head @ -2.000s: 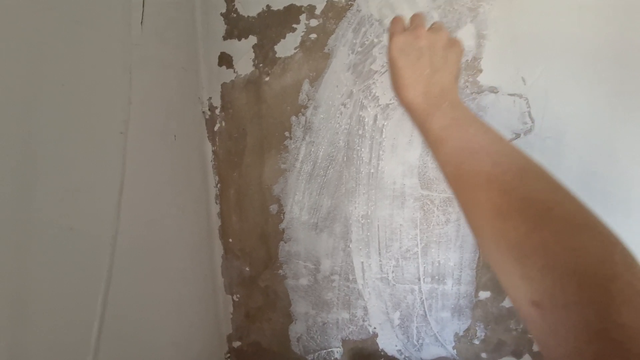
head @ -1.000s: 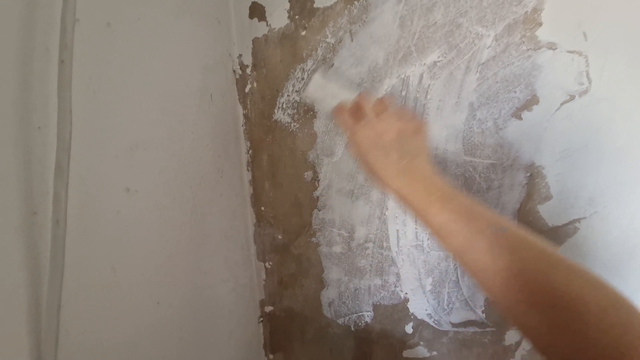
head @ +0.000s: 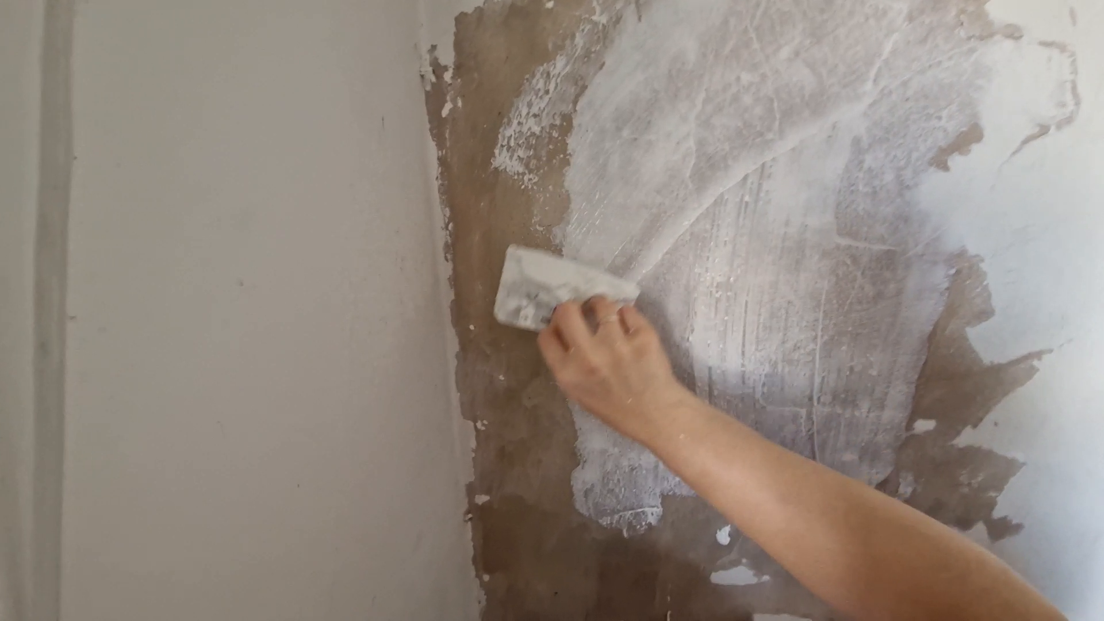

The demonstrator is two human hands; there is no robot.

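My right hand (head: 614,366) grips a wide plastering blade (head: 561,283) smeared with white compound, its handle hidden by my fingers. The blade is against or very close to the wall, tilted slightly down to the right. It spans the left border of a thin white plaster coat (head: 776,216) and the bare brown wall surface (head: 517,388) beside it. Ridges and streaks mark the coat, and one curved ridge runs from the upper right down to the blade. My left hand is out of the frame.
On the left stands a plain pale wall (head: 259,302) with a vertical strip or pipe (head: 53,302) near its far edge. It meets the patched wall at an inside corner. Old paint with ragged, peeled edges (head: 1052,216) lies to the right.
My right hand has moved with the blade from the upper part of the coat down and left along its left side. White compound now covers more of the upper left. The view has shifted.
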